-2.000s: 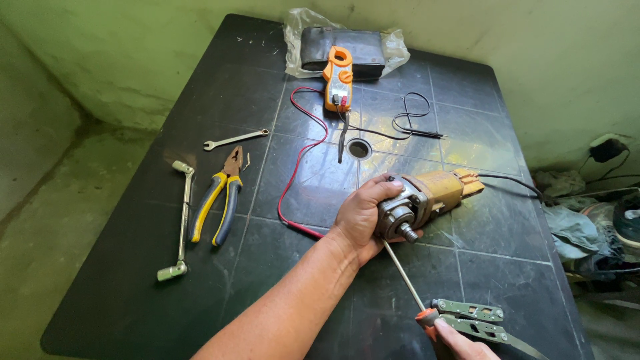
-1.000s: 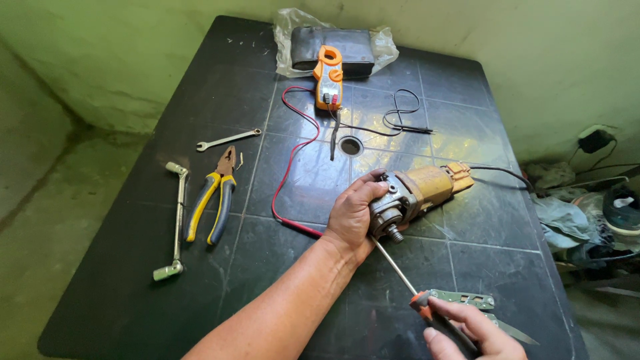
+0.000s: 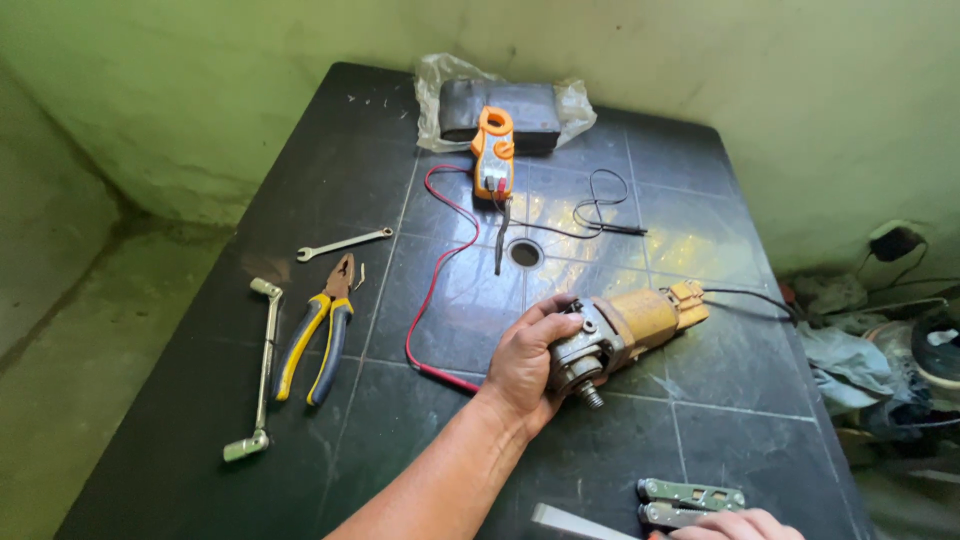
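Observation:
My left hand (image 3: 525, 360) grips the metal gear head of a yellow angle grinder (image 3: 641, 319), its threaded spindle pointing down toward me. At the bottom edge, my right hand (image 3: 739, 526), mostly cut off, holds a flat-bladed screwdriver (image 3: 577, 521); only its metal blade and a bit of orange-red handle show. Just above that hand lies a folded green multi-tool (image 3: 690, 495). Combination pliers (image 3: 319, 337) with yellow and blue handles lie on the left, between a double-ended swivel socket wrench (image 3: 266, 367) and the grinder. A small combination wrench (image 3: 345, 244) lies above the pliers.
An orange clamp meter (image 3: 495, 154) leans by a black case (image 3: 525, 105) on clear plastic. Its red lead (image 3: 435, 277) and black lead (image 3: 555, 227) cross the dark table (image 3: 420, 420), which has a round hole (image 3: 525, 255). Cloths (image 3: 855, 367) and clutter lie beyond the right edge.
The screwdriver has left the underside of the grinder's gear head; my right hand has moved down with it to the frame's bottom edge. My left hand still holds the grinder.

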